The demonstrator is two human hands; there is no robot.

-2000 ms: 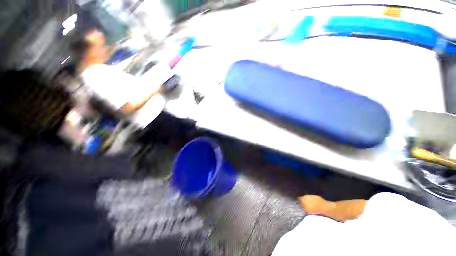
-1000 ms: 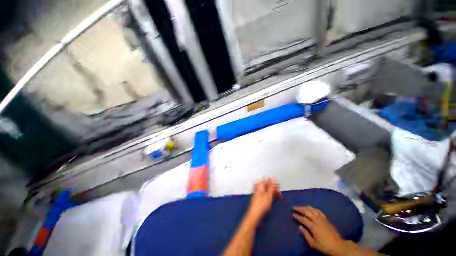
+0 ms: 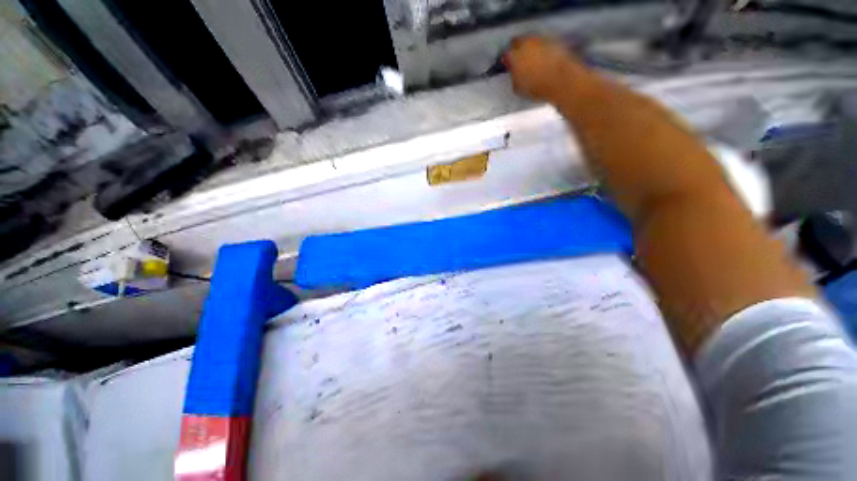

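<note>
My right hand [image 3: 540,68] is stretched far forward to the ledge below the window. Its fingers look curled and are blurred against the dark background, so I cannot tell whether it holds something. My right arm in a white sleeve crosses the right side of the view. A small skin-coloured patch at the bottom edge may be part of my left hand, mostly cut off. The white table cover [image 3: 470,376] lies in front of me, marked with small handwriting.
The blue swing arm [image 3: 225,329] with a red label runs down the left. The blue rear bar [image 3: 460,246] lies along the table's back. A control box with a yellow knob [image 3: 127,272] is at the back left. Window frames stand beyond the ledge.
My right hand has moved from the navy board forward to the window ledge. My left hand has left the board and is almost out of view. The view has shifted and the board no longer shows.
</note>
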